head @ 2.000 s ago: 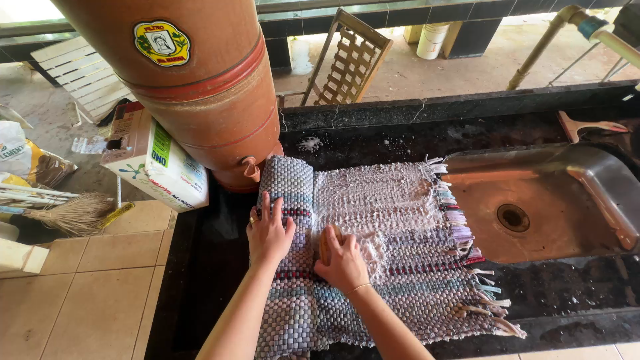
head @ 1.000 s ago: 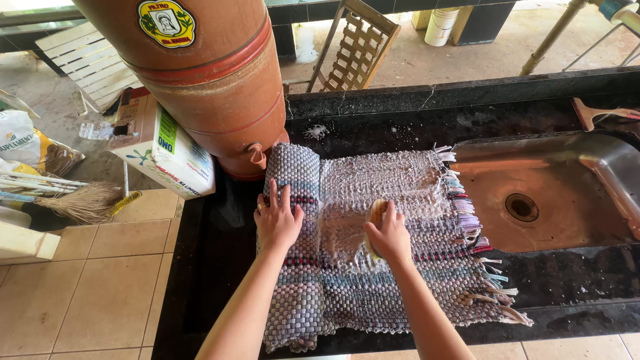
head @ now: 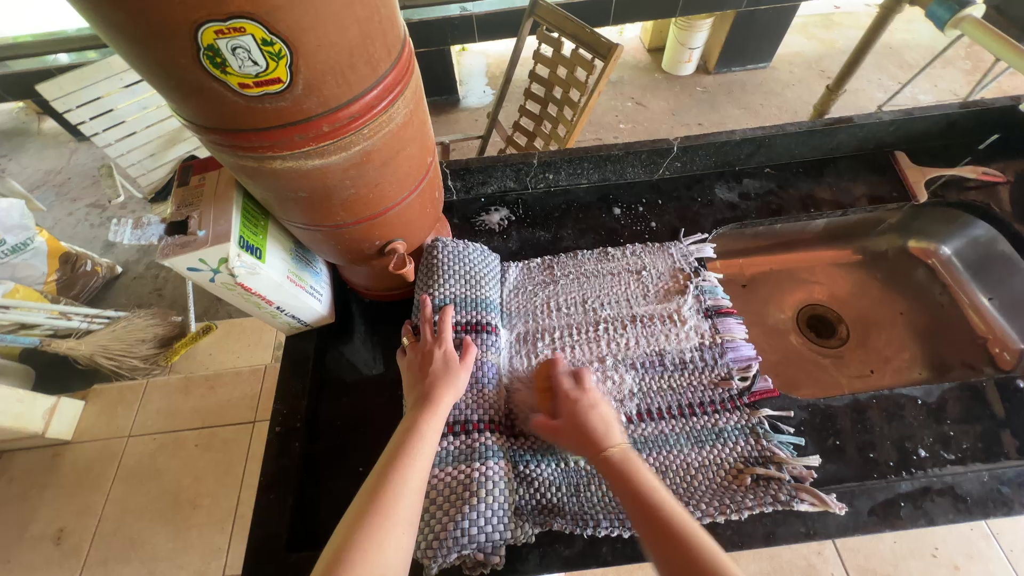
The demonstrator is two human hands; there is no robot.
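A woven rag rug with a fringed right edge lies on the black stone counter, its left part rolled or folded over. White suds cover much of the flat upper part. My left hand rests on the folded part with its fingers spread, holding nothing. Over the flat part, just right of the fold, my right hand grips a yellowish-brown scrubbing brush against the sudsy weave. The hand is blurred, and its fingers hide much of the brush.
A clay water filter with a small tap stands beyond the fold, beside a detergent box. At the right is a steel sink, with a squeegee behind it. A raised edge runs along the counter's back.
My right hand has moved left across the rug with the brush, towards the fold, since a second ago. My left hand stays on the folded part.
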